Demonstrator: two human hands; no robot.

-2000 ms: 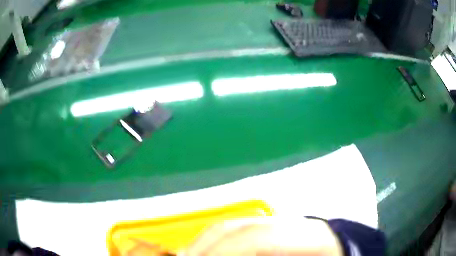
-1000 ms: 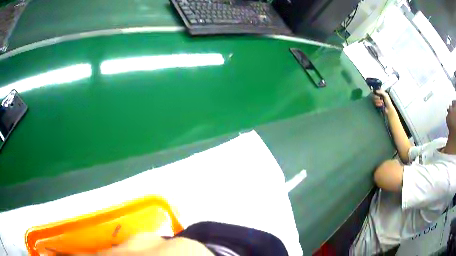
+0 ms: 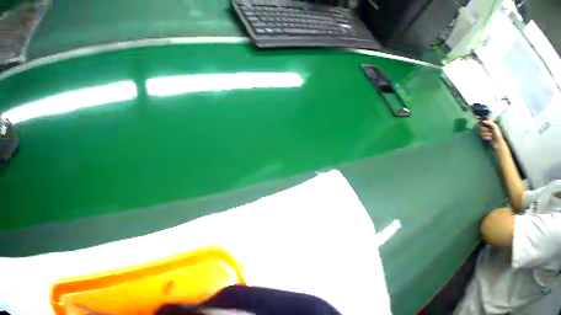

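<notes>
The orange-yellow tray (image 3: 147,271) stands on the white sheet (image 3: 295,227) at the bottom left, cut off by the lower edge. A small dark strip (image 3: 168,287) and a few faint thin parts lie in it. A dark sleeve (image 3: 264,300) of my right arm crosses the tray's right end at the bottom edge. My right hand is below the picture, so its hold cannot be seen. My left hand is not in view.
A phone mid-frame (image 3: 385,90) lies on the green belt at the right. Part of another dark object (image 3: 7,140) shows at the left edge. A keyboard (image 3: 301,23) and computer tower (image 3: 397,21) stand beyond the rail. A person's hand (image 3: 489,132) holds a black scanner (image 3: 480,111).
The view has turned right since the oldest frame. My right hand, over the tray before, has dropped out of the bottom of the picture, leaving only the sleeve.
</notes>
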